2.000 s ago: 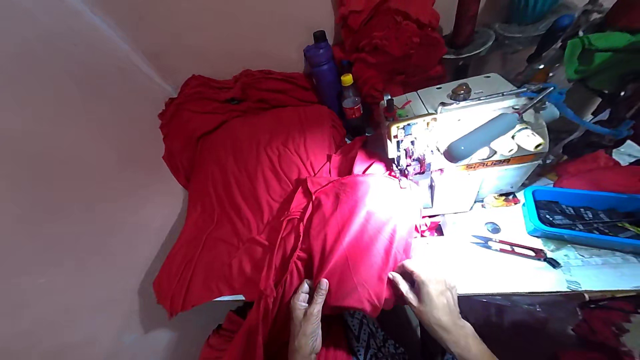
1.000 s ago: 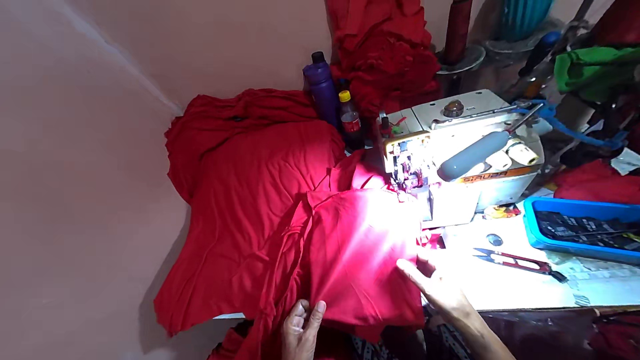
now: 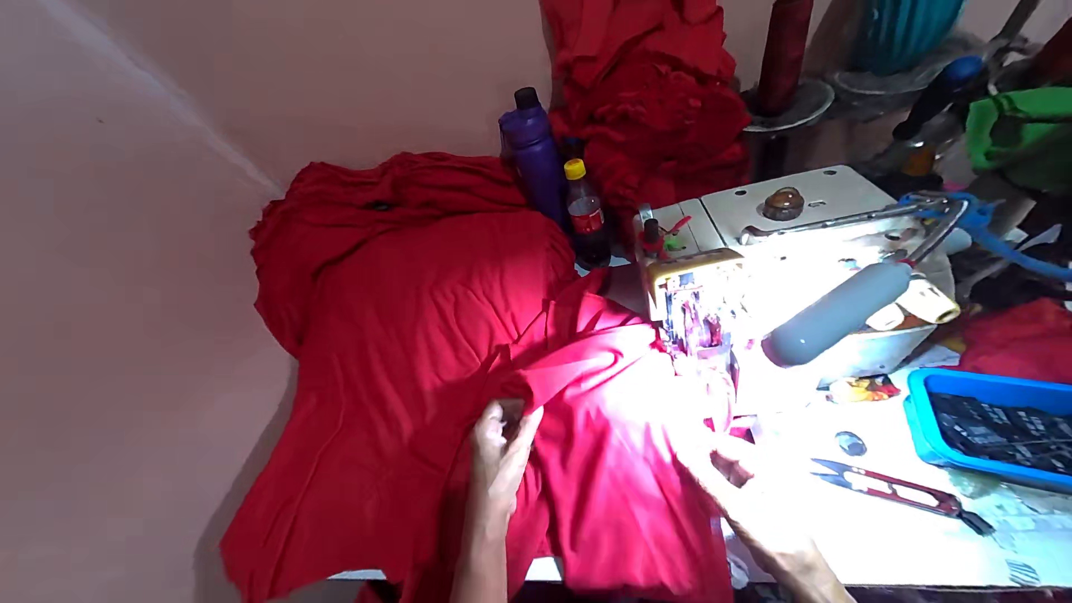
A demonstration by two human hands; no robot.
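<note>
Red fabric [image 3: 620, 469] lies under bright light at the needle area of a white sewing machine [image 3: 804, 226]. My left hand [image 3: 502, 448] pinches a raised fold of this fabric between thumb and fingers, left of the needle area. Just below the needle area, my right hand [image 3: 729, 477] rests at the fabric's right edge, fingers partly spread and washed out by the glare. Whether it grips the cloth cannot be told. A larger heap of red fabric [image 3: 402, 335] spreads to the left, against the wall.
A purple bottle [image 3: 536, 159] and a cola bottle with a yellow cap [image 3: 586, 213] stand behind the fabric. Thread snips [image 3: 904, 494] lie on the white table [image 3: 837, 544] at right, near a blue tray [image 3: 921, 419]. More red fabric [image 3: 645, 109] is piled behind.
My left hand has moved up from the lower edge of the fabric and lifted a fold. My right hand stays at the right edge. The piece at the machine is now more creased.
</note>
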